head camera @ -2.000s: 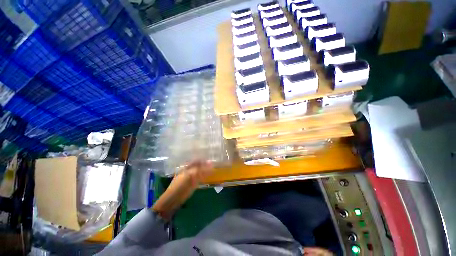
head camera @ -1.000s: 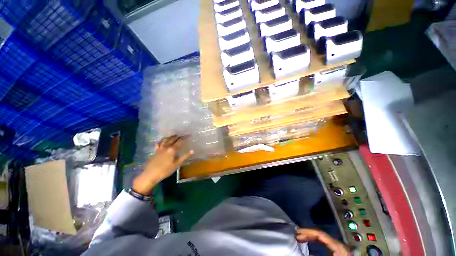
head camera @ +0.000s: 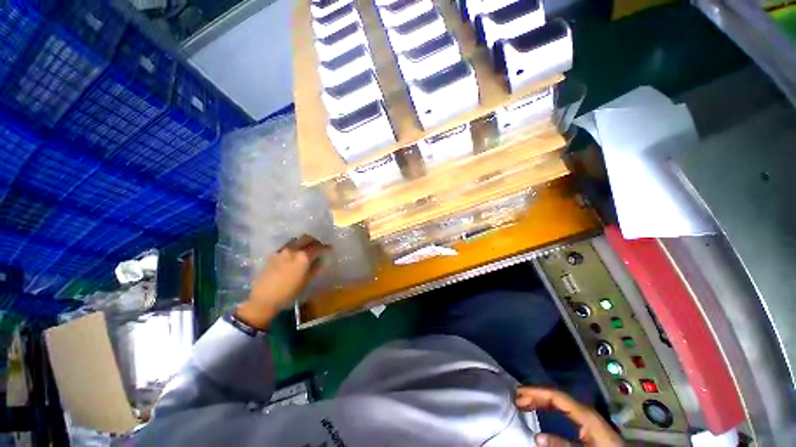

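Note:
My left hand point(head camera: 284, 275) lies on the near part of a clear plastic tray point(head camera: 262, 188), fingers bent over it; whether they pinch it is not clear. The tray sits left of a stack of tan boards point(head camera: 454, 190). White housings point(head camera: 362, 131) with black tops stand in rows on the top board, and more show between the boards. My right hand point(head camera: 572, 417) is at the bottom edge, partly cut off, near my body, with fingers apart and nothing seen in it.
The stack stands on an orange-brown wooden table point(head camera: 436, 279). Blue crates point(head camera: 105, 105) are piled at the left. A control panel point(head camera: 602, 336) with lit green buttons and a red strip point(head camera: 681, 327) are at the right, with white paper point(head camera: 650, 175) behind. A cardboard piece point(head camera: 87, 371) is at lower left.
The view has shifted, so the stack sits further left and higher. My left hand has stayed over the tray, its fingers now more bent. My right hand has come further into view.

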